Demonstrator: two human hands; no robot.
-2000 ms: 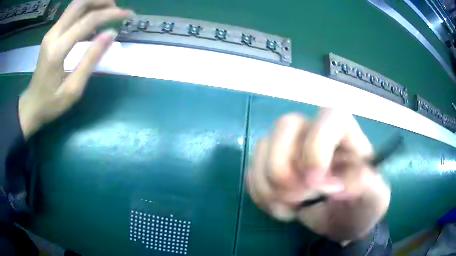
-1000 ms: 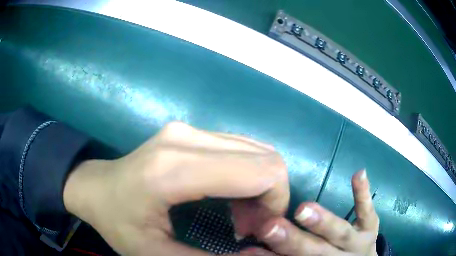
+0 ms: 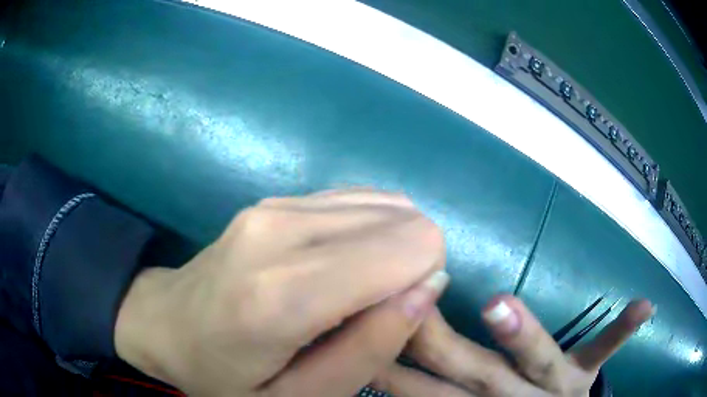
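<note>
My left hand [image 3: 310, 271] is large in the lower middle, fingers curled and thumb tip against the index finger. It meets the fingers of my right hand [image 3: 535, 357], which is partly cut off by the lower edge. Whether anything is pinched between them is hidden. Tweezers [image 3: 585, 324] stick out between my right hand's outer fingers, their two dark prongs apart and pointing up and right. A small piece of the dot-grid sheet [image 3: 372, 392] shows at the lower edge below my hands.
A fixture bar [image 3: 577, 112] with six seats holding small components lies beyond the white strip [image 3: 465, 85] on the darker green surface. Another bar [image 3: 684, 217] follows close behind it at the right edge. A seam [image 3: 536, 240] crosses the shiny green bench.
The view has turned, and the bars stand further right. My left thumb has come up against its index finger, covering most of the dot grid. More of the tweezers shows beside my right hand.
</note>
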